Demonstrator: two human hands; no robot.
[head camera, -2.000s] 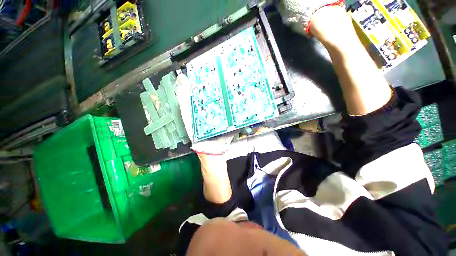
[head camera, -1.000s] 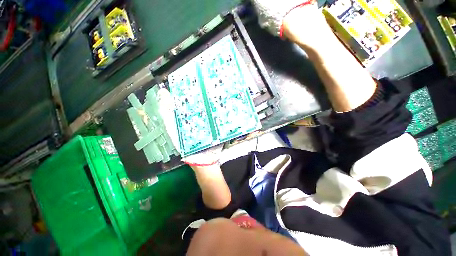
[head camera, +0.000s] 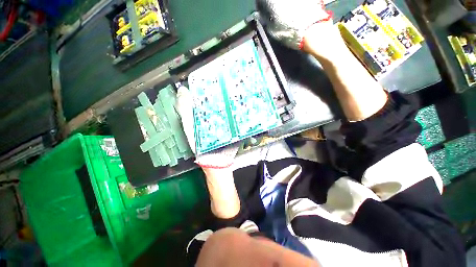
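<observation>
A teal circuit board (head camera: 235, 99) with two halves and white print lies over a black carrier frame (head camera: 274, 68) on the bench. My left hand (head camera: 214, 154), in a pale knitted glove with a red cuff, holds the board by its left and near edges. My right hand (head camera: 292, 23), in a grey-white glove with a red cuff, is at the top, beyond the carrier's right corner; its fingers are blurred and dark, and I cannot tell whether they hold anything. Pale green strips (head camera: 163, 128) lie in a loose, crossed pile left of the board.
A green crate (head camera: 109, 193) stands at the lower left. A loaded black carrier (head camera: 138, 28) lies on the green belt at the upper left. A yellow-edged board (head camera: 381, 36) lies at the right. Teal boards (head camera: 451, 151) lie low at the far right. The strips lie on a black pad (head camera: 122, 135).
The loaded carrier on the belt has moved to the right relative to the bench. The view has shifted slightly. My left hand stays on the board, and my right hand stays beyond the carrier.
</observation>
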